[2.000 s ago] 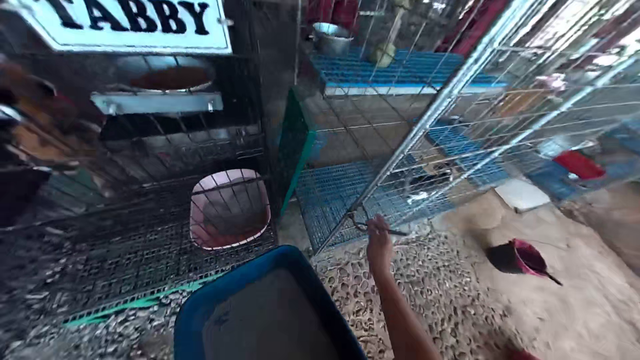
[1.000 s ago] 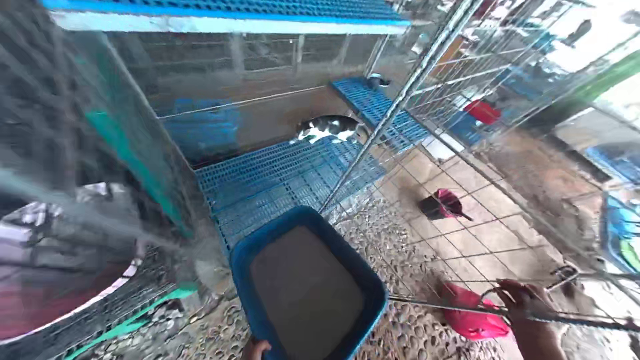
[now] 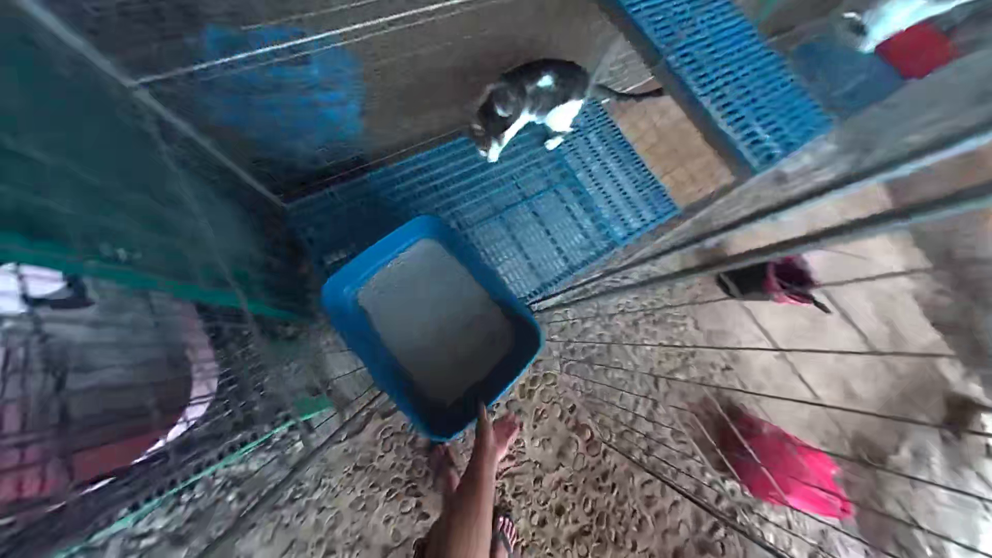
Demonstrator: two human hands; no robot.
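Note:
A blue plastic litter tray (image 3: 434,325) with grey litter-like material sits at the centre, tilted in view, over the near edge of the blue slatted plastic floor (image 3: 542,225) of a wire cage. My left hand (image 3: 487,442) grips the tray's near rim from below, blurred, with its fingers partly hidden. My right hand is out of view. A black, grey and white cat (image 3: 535,101) is on the slatted floor behind the tray, near the back wall.
A blue slatted shelf (image 3: 728,77) is at the upper right. Wire bars (image 3: 744,349) cross the right side. Beyond them are a pink-and-black container (image 3: 771,280) and a pink object (image 3: 790,465). A green panel (image 3: 116,178) and pink-rimmed tray (image 3: 203,364) are left. Sandalled foot (image 3: 505,531) below.
The tray has moved forward over the cage floor. My right hand, at the wire door one second ago, has left the view. The cat has shifted its pose. The view has moved closer to the cage.

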